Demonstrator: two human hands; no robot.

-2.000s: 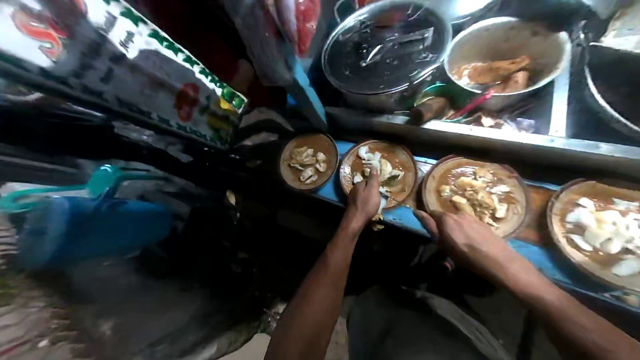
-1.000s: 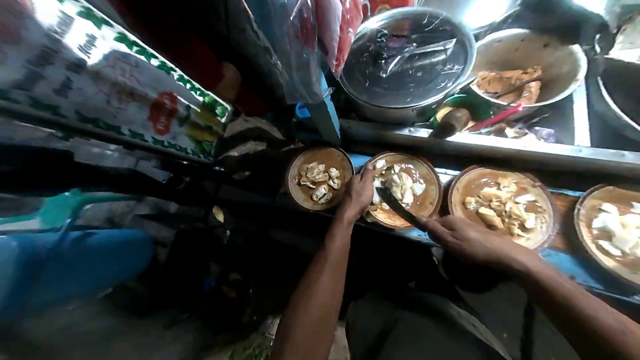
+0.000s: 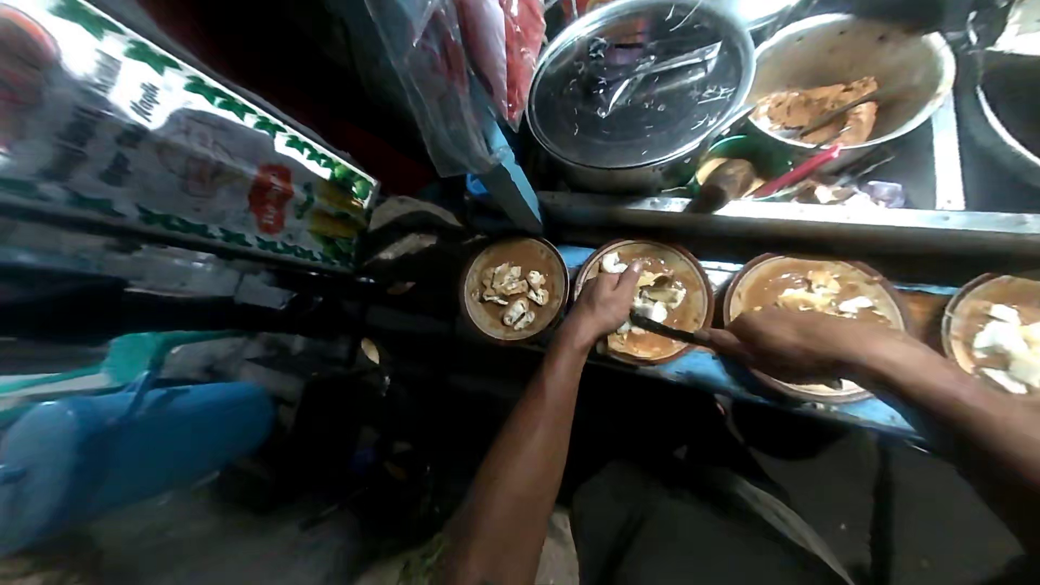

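Observation:
Several round plates with brown sauce and pale chunks of food stand in a row on a blue ledge. My left hand is over the left side of the second plate, fingertips at the food; whether it grips a piece is hidden. My right hand is shut on a dark knife, its blade reaching over the same plate beside my left fingers. The leftmost plate holds pale pieces. Partly under my right hand lies the third plate. Another plate is at the right edge.
Behind a metal rail stand a lidded pot and an open pot with brown paste. Clear plastic bags hang by a blue post. At left are a printed banner and a blue container.
The knife, plainly visible one second ago, still reaches over the second plate. My left hand has shifted farther onto that plate since then.

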